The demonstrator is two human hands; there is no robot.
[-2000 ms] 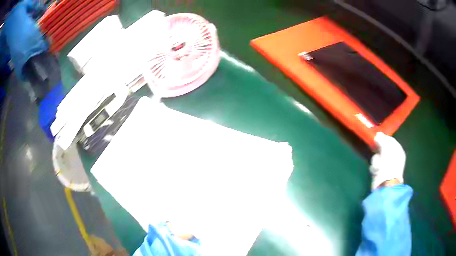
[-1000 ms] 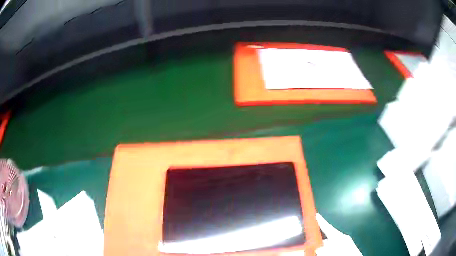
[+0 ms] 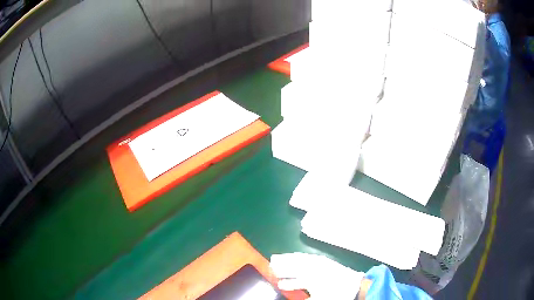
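The near orange foam pad (image 3: 219,256) is cut off by the bottom edge of the picture. A glossy black flat panel (image 3: 243,286) lies on it, with light glare on its surface. My right hand (image 3: 319,276), in a white glove with a light-blue sleeve, is at the pad's right edge beside the panel. Its fingers point left over the pad, and a gap shows between them. Whether they grip the pad is unclear. My left hand is not in view.
Another orange pad (image 3: 132,187) carries a white sheet (image 3: 196,133) with a small dark mark. White blocks (image 3: 410,99) stand tall at the right, with flat white pieces (image 3: 369,225) before them. A clear plastic bag (image 3: 465,217) hangs at the right edge. A person's blue sleeve (image 3: 496,70) shows behind.
The view has swung right, so the near pad and panel now sit lower and partly out of frame. My right gloved hand shows more clearly at the pad's edge.
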